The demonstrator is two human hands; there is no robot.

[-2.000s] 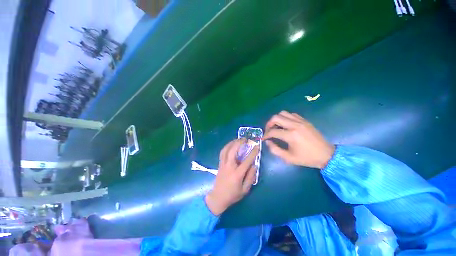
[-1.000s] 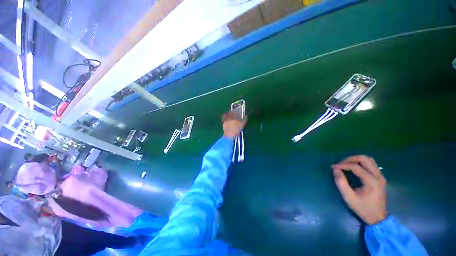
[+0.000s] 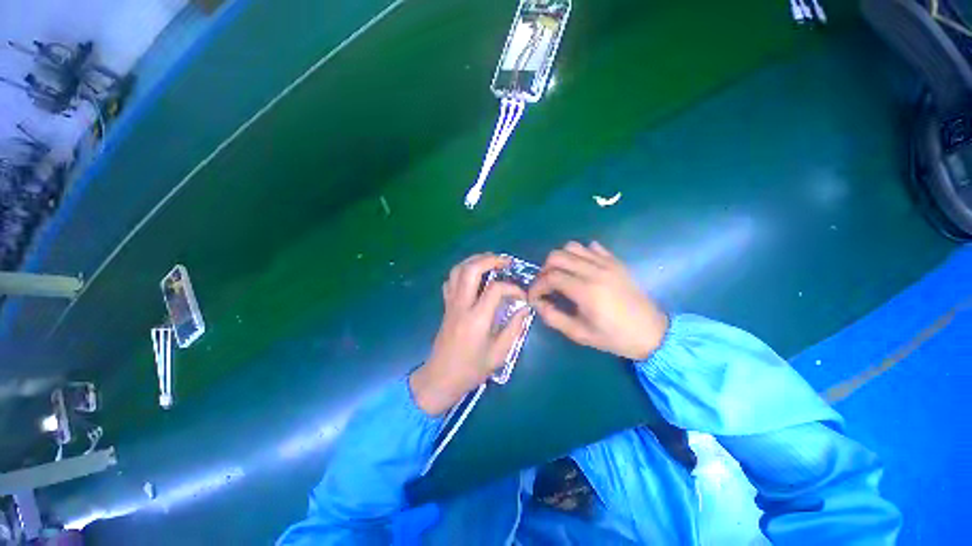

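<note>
A phone-sized power bank housing [image 3: 514, 357] with a pale edge lies on the dark green bench in front of me, tilted. White cables [image 3: 456, 429] trail from its lower end beside my left sleeve. My left hand [image 3: 469, 320] holds the housing, fingers over its left edge and thumb across its middle. My right hand [image 3: 597, 299] is at the housing's upper right, its fingertips pinched together near my left thumb. Whether a small piece sits between them is hidden. Part of the circuit board shows at the top end.
On the brighter green belt lie an open unit with cables [image 3: 530, 53] ahead and another unit [image 3: 182, 306] to the left. More units [image 3: 61, 414] stand farther left. A curled scrap [image 3: 608, 199] lies beyond my hands. A dark device [image 3: 949, 149] is at the right edge.
My left hand has come back from the belt with a unit, now on the bench before me. My right hand has moved in to it. The view has turned.
</note>
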